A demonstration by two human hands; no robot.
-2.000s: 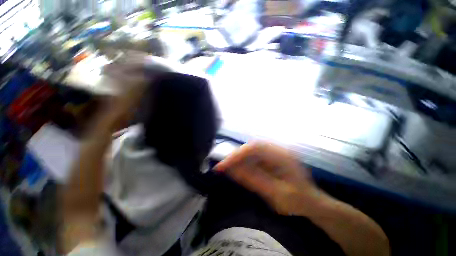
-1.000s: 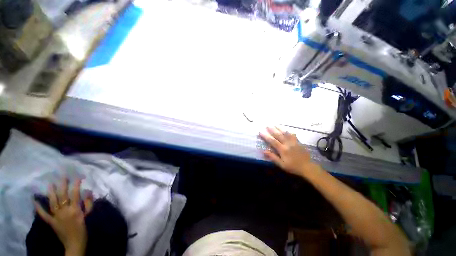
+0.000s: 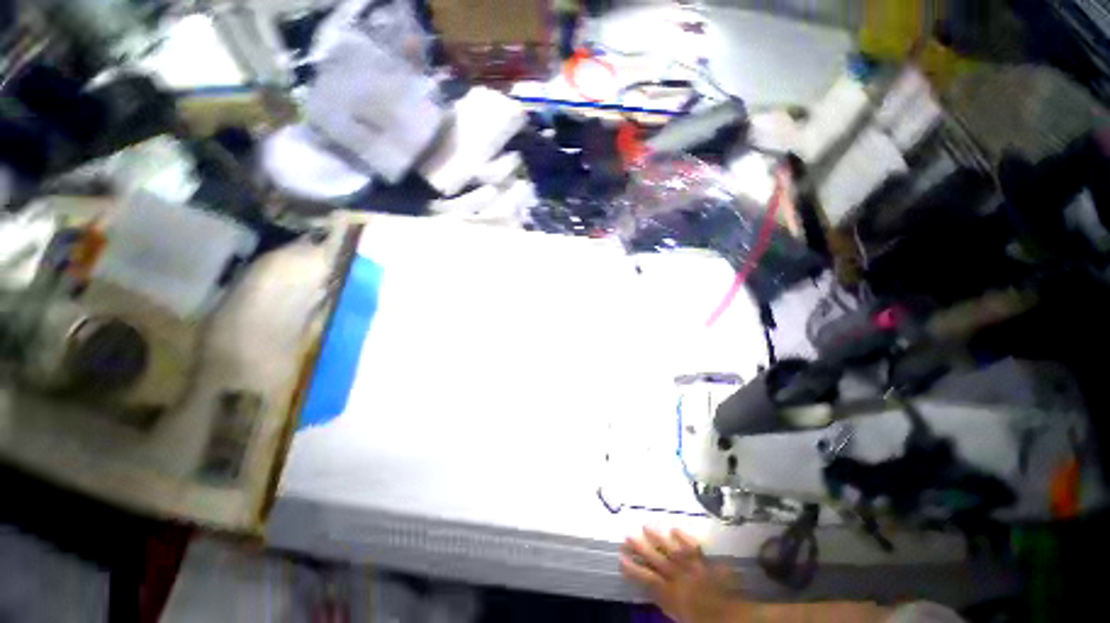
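Note:
My right hand (image 3: 682,574) lies with fingers spread on the front edge of the white sewing machine table (image 3: 475,402), holding nothing. The sewing machine (image 3: 791,444) stands at the right of the table, blurred. Black scissors (image 3: 791,550) lie just right of my right hand, below the machine head. My left hand is not in view. Pale cloth (image 3: 244,590) shows below the table at the bottom left, cut off by the picture's edge.
A second machine table (image 3: 244,365) with a beige machine part (image 3: 116,353) adjoins on the left. A blue patch (image 3: 345,347) marks the white table's left side. Behind are heaps of white and dark pieces (image 3: 371,110), a brown carton (image 3: 491,37) and clear plastic.
The view has lifted towards the back of the workshop. My left hand and the dark piece under it have left the picture. My right hand stays on the table edge.

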